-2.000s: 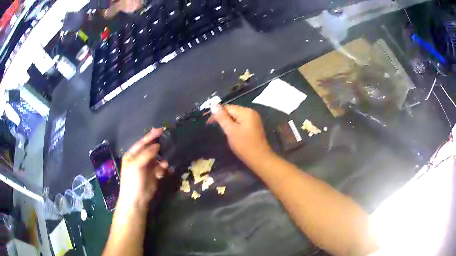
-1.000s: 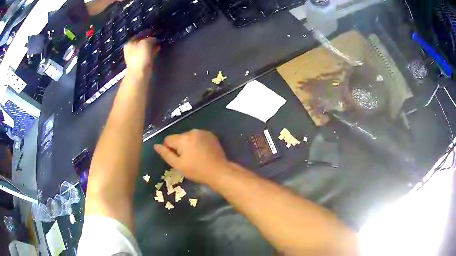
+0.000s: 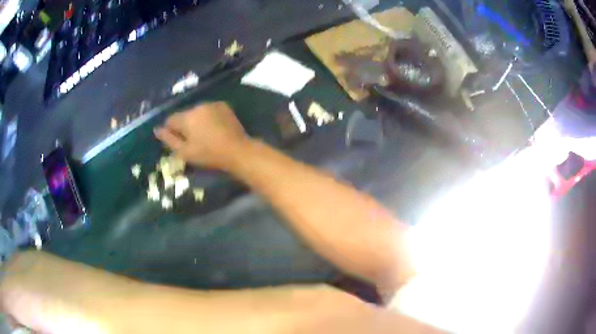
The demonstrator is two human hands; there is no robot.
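My right hand (image 3: 206,135) is over the green mat, just above a loose pile of small tan pieces (image 3: 171,177). Its fingers are curled with the fingertips close together; I cannot tell whether they hold anything. My left hand (image 3: 29,287) is blurred at the lower left edge, partly cut off, and its fingers are not clear. A dark brown block (image 3: 286,125) with a white bar lies right of my right hand, with more tan pieces (image 3: 320,113) beside it. White paper (image 3: 279,73) lies above the block.
A black grid tray (image 3: 91,36) is at the upper left. A lit smartphone (image 3: 63,186) and clear cups (image 3: 26,215) are at left. Brown cardboard (image 3: 333,42) with a dark round thing (image 3: 415,68) on it is at upper right. A strong glare covers the lower right.
My left hand has left the black grid tray and come down to the lower left edge. The view has shifted, so the bench things sit further left and higher. My right hand remains near the pile.
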